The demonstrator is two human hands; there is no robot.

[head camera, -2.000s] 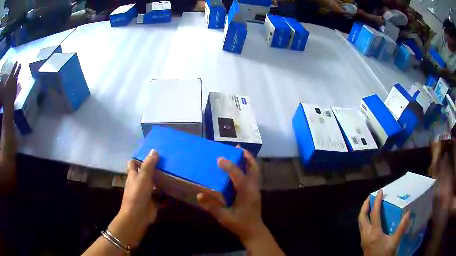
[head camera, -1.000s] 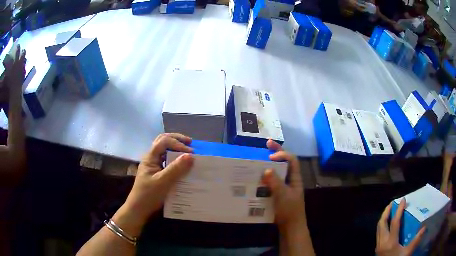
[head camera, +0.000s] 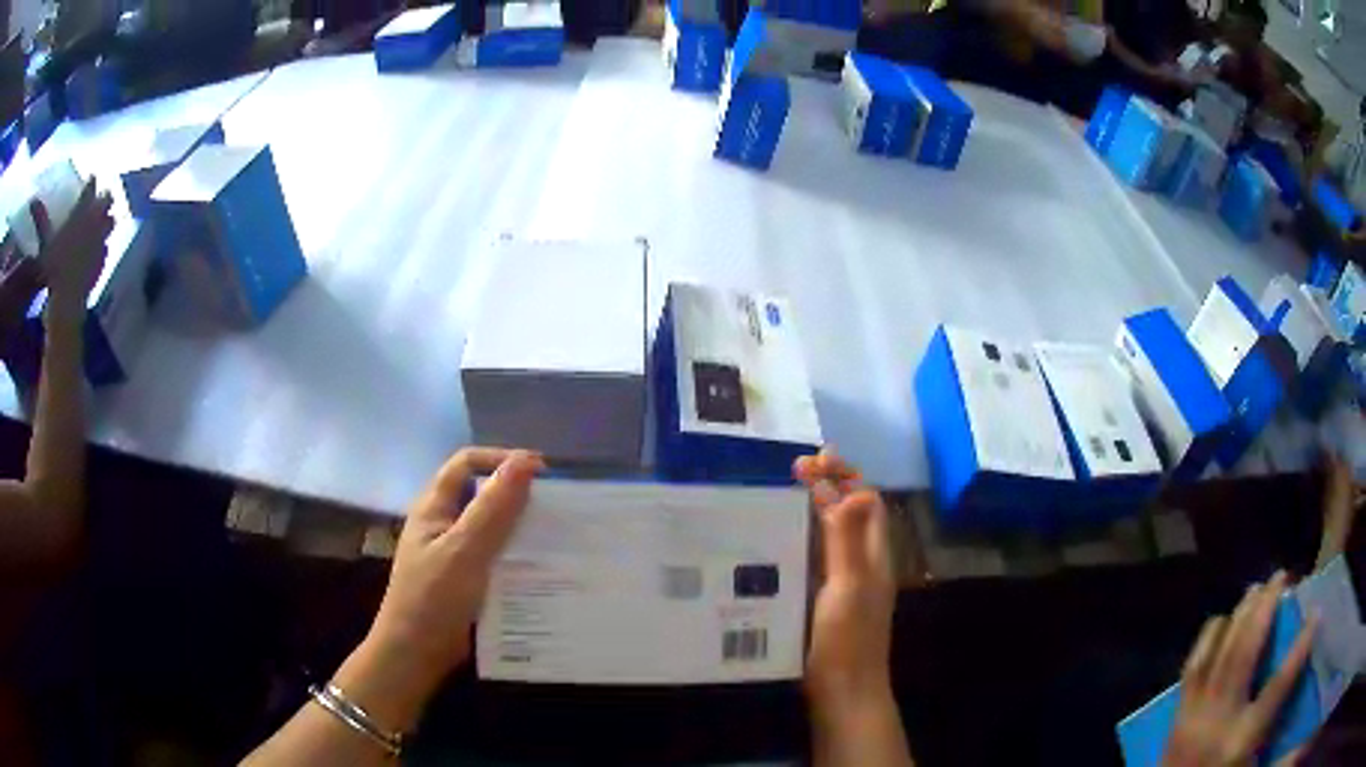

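A closed retail carton (head camera: 637, 584) is held upright between my two hands in front of the table edge. Its white back panel, with small text, square codes and a barcode, faces me. My left hand (head camera: 457, 562) grips its left end, with a bracelet at the wrist. My right hand (head camera: 851, 562) grips its right end. Just beyond, on the table, stand a plain white-grey box (head camera: 554, 345) and a white-faced carton (head camera: 739, 367) with a dark picture patch. The fingers behind the held carton are hidden.
The white table (head camera: 405, 180) has a rough wooden edge (head camera: 322, 528). Blue and white cartons (head camera: 1004, 405) stand in a row at right; others stand at the far side. A blue carton (head camera: 232, 232) is at left. Another person's hand (head camera: 1231, 674) holds a carton at lower right.
The held carton has turned from its blue side to its white back panel, which now faces me more squarely. The neighbour's carton at lower right has tilted. The view has shifted slightly.
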